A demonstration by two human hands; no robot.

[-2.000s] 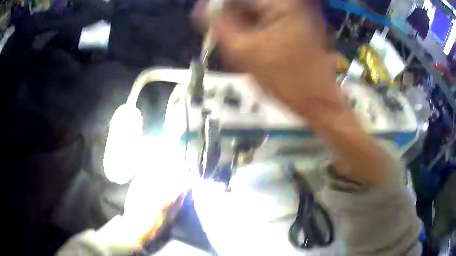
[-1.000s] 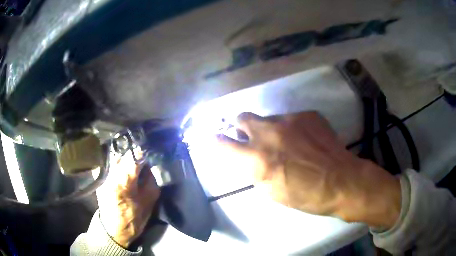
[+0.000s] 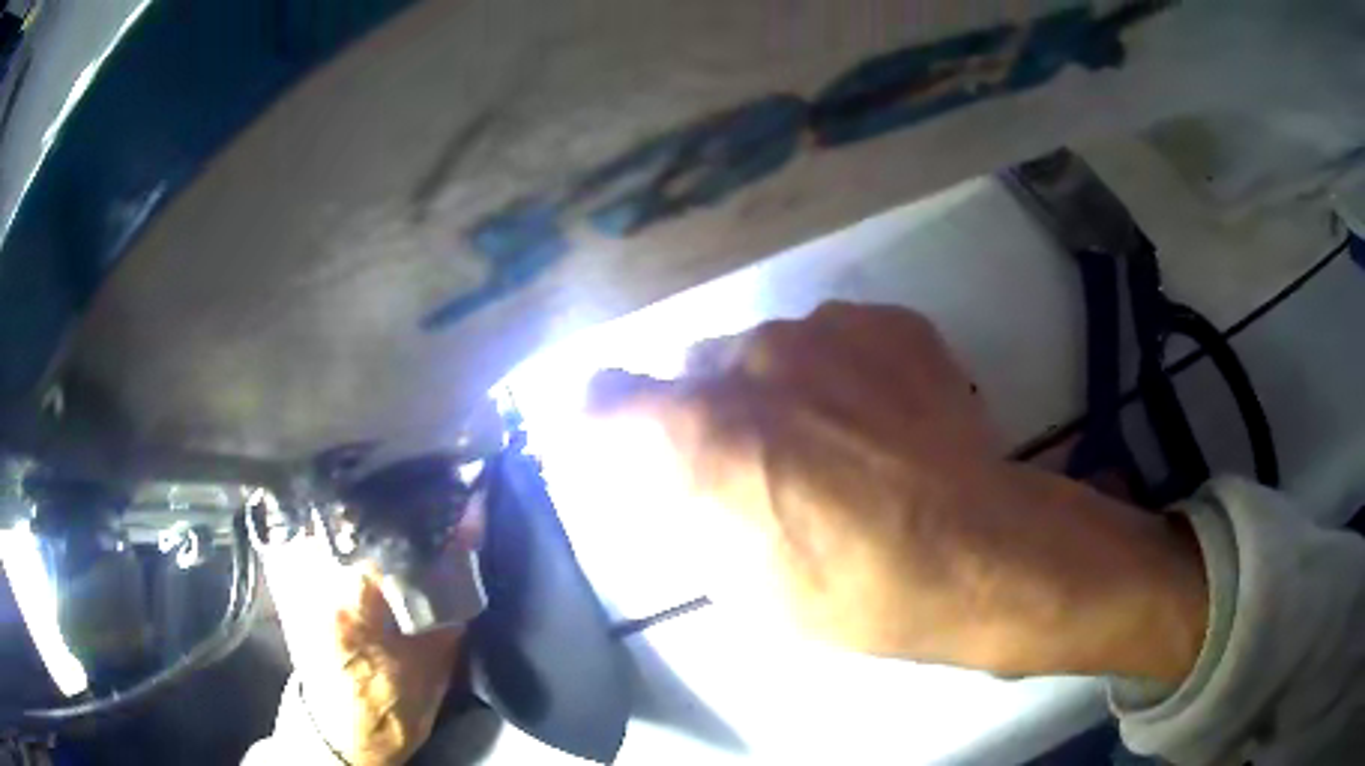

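My left hand (image 3: pixel 374 673) is at the lower left, behind the needle area, its fingertips hidden by metal parts and glare. The dark fabric piece (image 3: pixel 554 644) lies beside it on the white machine bed, with a pointed flap towards me. I cannot tell whether my left fingers grip it. My right hand (image 3: pixel 868 509) is over the bed to the right of the needle area, fingers bent towards the lamp glare. Its fingertips are washed out, so a held item cannot be told. A small pale block (image 3: pixel 437 593) shows at the foot, in front of my left hand.
The off-white machine head (image 3: pixel 330 225) with blue lettering fills the top. Black-handled shears (image 3: pixel 1145 359) lie on the bed at the right, behind my right wrist. A curved shiny bar (image 3: pixel 165 691) and a bright light strip (image 3: pixel 42 606) are at the left.
My right hand has come down from above the machine head to the needle area. My view has moved close to the head. My left hand stays by the fabric.
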